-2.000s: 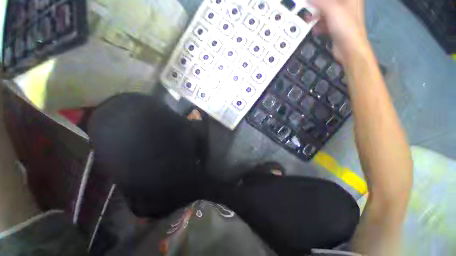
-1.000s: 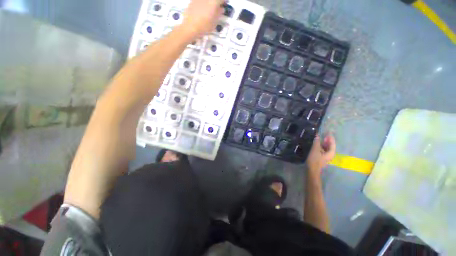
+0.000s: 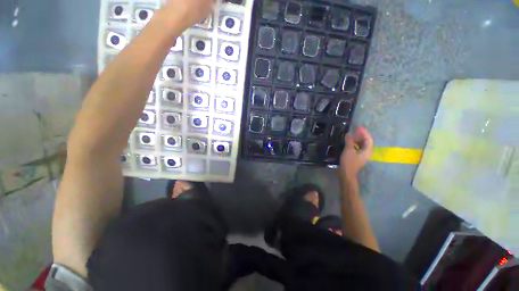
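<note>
A white tray [image 3: 243,102] lies flat on the floor; most visible pockets show squarish outlines with dark round centres, and two at its near right end lack them. A black tray [image 3: 246,128] lies against its right side, with glossy squarish parts [image 3: 307,74] in many pockets. My left hand [image 3: 190,10] is over the far end of the white tray, blurred and cut by the top edge; its fingertips and anything in them are hidden. My right hand [image 3: 357,149] is at the black tray's near right corner with fingers curled; its grip is unclear.
My sandalled feet [image 3: 310,199] are just below the trays. A whitish-yellow box top [image 3: 472,131] is at the right, with a dark panel with red lit digits [image 3: 503,260] below it. A pale worn box [image 3: 34,131] is at the left. A yellow floor line [image 3: 398,155] runs right of my right hand.
Two seconds ago an arm reached along the right side to the trays' far end. Now my right hand is at the near corner and my left arm crosses the white tray. The trays appear straighter.
</note>
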